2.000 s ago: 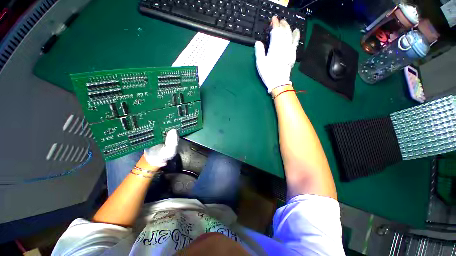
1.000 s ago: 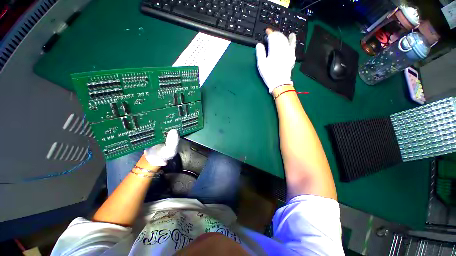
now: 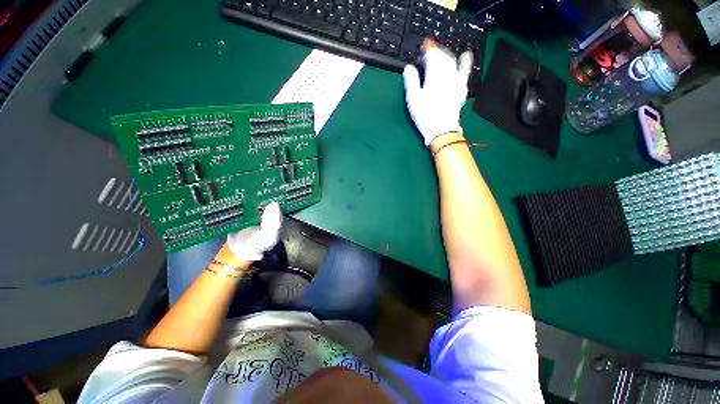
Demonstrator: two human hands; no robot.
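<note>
A green circuit board [image 3: 225, 162] with rows of small parts and black chips is held at the front left, over the desk edge. My left hand [image 3: 259, 237], in a white glove, grips its lower edge with the thumb on top; the fingers beneath are hidden. My right hand [image 3: 438, 95], in a white glove with a bare fingertip, is over the right end of the black keyboard [image 3: 355, 28]. Its fingers are spread and it holds nothing. A white printed strip [image 3: 328, 83] lies below the keyboard, partly covered by the board.
A mouse [image 3: 533, 102] sits on a dark pad [image 3: 496, 99]. Two bottles [image 3: 608, 93] and a pale handheld device [image 3: 654, 134] stand or lie at the back right. A black ridged block [image 3: 578, 233] and a studded section [image 3: 675, 205] are at right. Grey machine casing [image 3: 67, 197] is at left.
My right hand has shifted slightly at the keyboard's right end, its fingertips moving a little. The board and my left hand have stayed almost still.
</note>
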